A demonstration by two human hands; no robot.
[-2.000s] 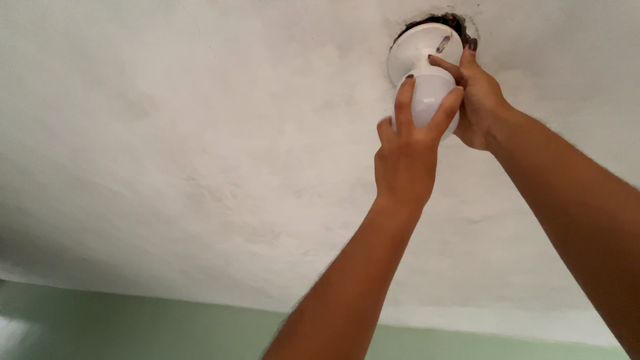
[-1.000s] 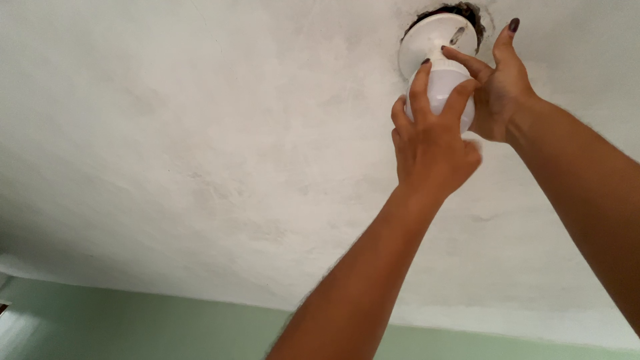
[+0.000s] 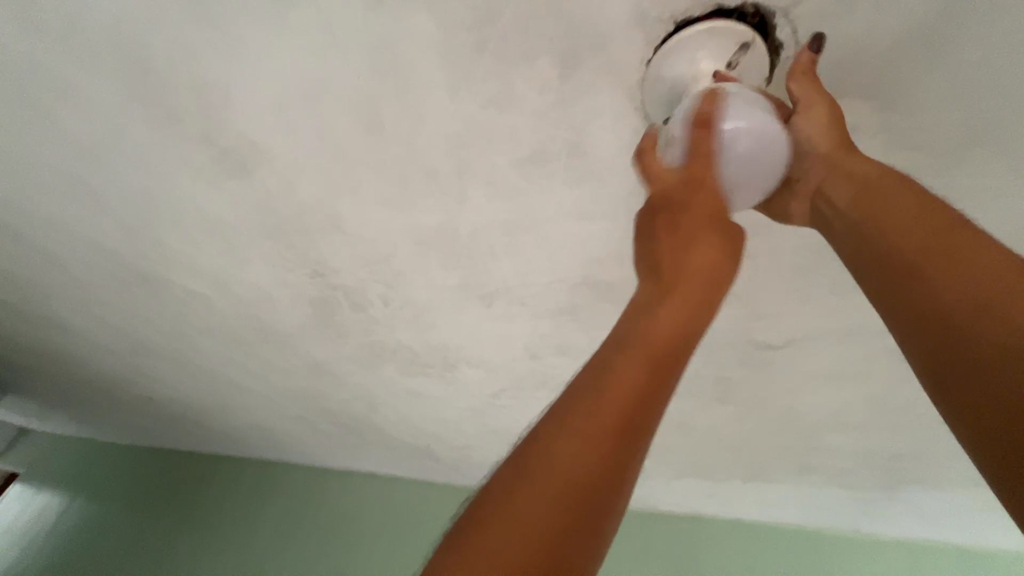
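Observation:
A round white ceiling lamp holder (image 3: 680,72) hangs at the upper right, tilted below a dark, ragged hole in the ceiling. Just beneath it is a white light bulb (image 3: 752,152). My left hand (image 3: 688,192) reaches up from below, its blurred fingers lying along the bulb's left side. Behind the bulb, on its right, is my right hand (image 3: 816,144), thumb raised and a fingertip at the neck of the holder. The bulb hides the other right fingers and the point where bulb and holder meet.
The rough white ceiling (image 3: 360,240) fills most of the view. A dark-edged hole (image 3: 756,20) opens above the holder. A pale green wall (image 3: 240,512) runs along the bottom, with a bright patch at the lower left.
My left fingers have shifted their place on the bulb. My right thumb, by the holder's rim two seconds ago, now stands away from it.

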